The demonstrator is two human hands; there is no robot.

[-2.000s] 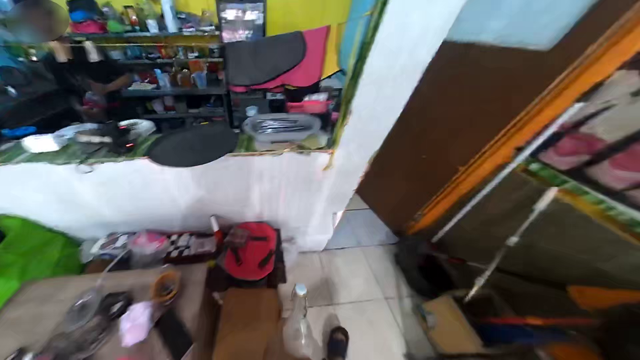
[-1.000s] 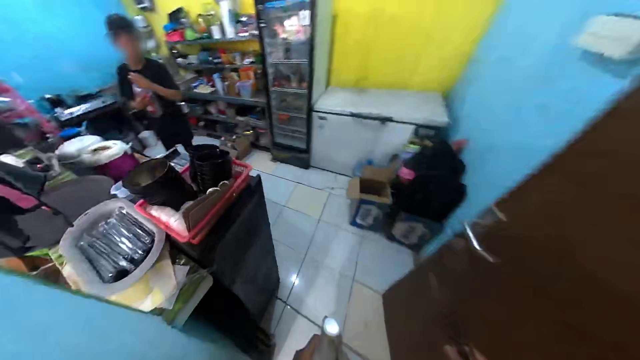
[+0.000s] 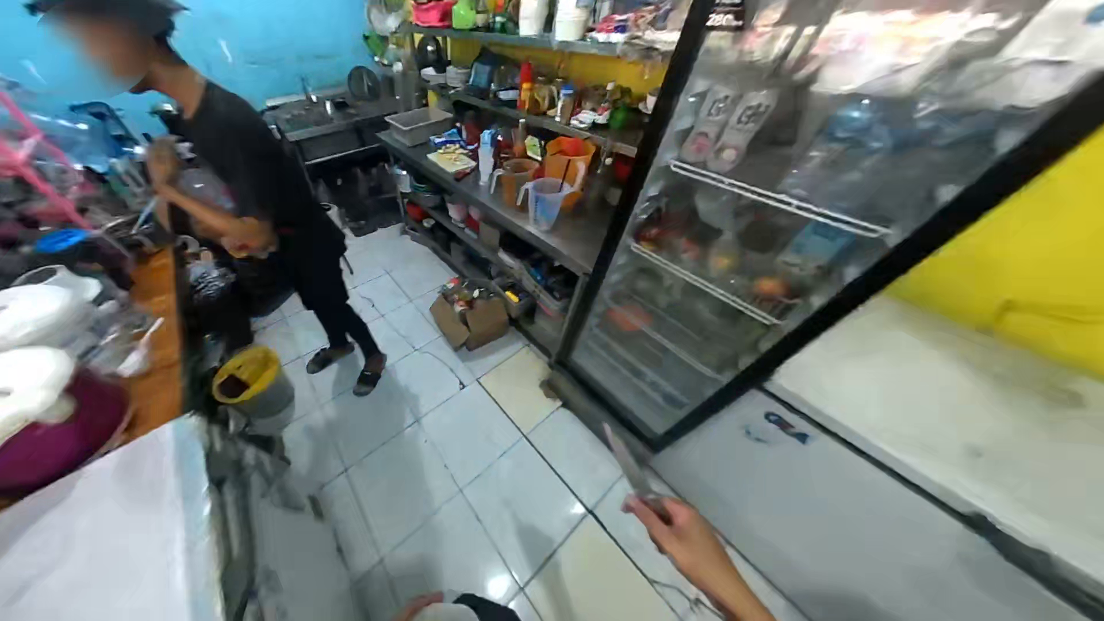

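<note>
My right hand reaches in from the bottom right, closed on the handle of a knife. Its blade points up and to the left, over the tiled floor and before the base of a glass-door fridge. At the bottom edge, only a small part of my left hand shows, beside a pale rounded thing and something dark. Whether the left hand holds the pale thing cannot be told.
A person in black stands at the left counter, near a yellow and grey bucket. An open cardboard box lies beside shelving with jugs. A white chest freezer stands right; a white surface lies lower left.
The view has moved far into the kitchen. The knife in my right hand now shows plainly. The person in black is now bent toward the left counter.
</note>
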